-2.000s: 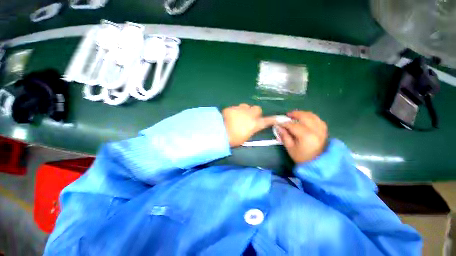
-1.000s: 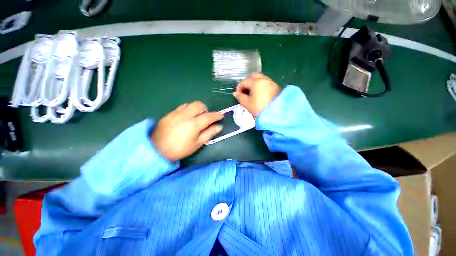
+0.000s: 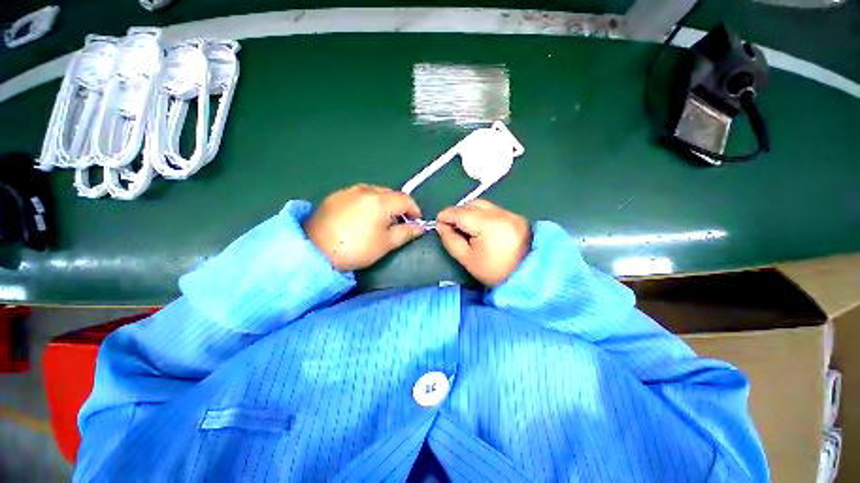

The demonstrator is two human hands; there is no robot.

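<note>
A white plastic loop housing (image 3: 436,175) lies on the green bench in front of me, its round disc end (image 3: 487,154) and slotted tab pointing away to the upper right. My left hand (image 3: 366,226) and my right hand (image 3: 486,240) meet at its near, curved end. Their fingertips pinch thin, silvery, wire-like pieces (image 3: 426,224) between them. The fingers hide most of these pieces and the housing's near end. A flat bundle of thin wires (image 3: 461,92) lies just beyond the housing.
Overlapping white loop housings (image 3: 141,108) lie at the left. A black soldering iron stand (image 3: 721,90) with a grey pad and black cord is at the right. A black item (image 3: 24,203) sits far left. An open cardboard box (image 3: 754,363) and a red object (image 3: 80,377) are below the bench edge.
The housing has turned, with its disc end now farther from me. My right hand has left the disc end and come down beside my left hand at the near end.
</note>
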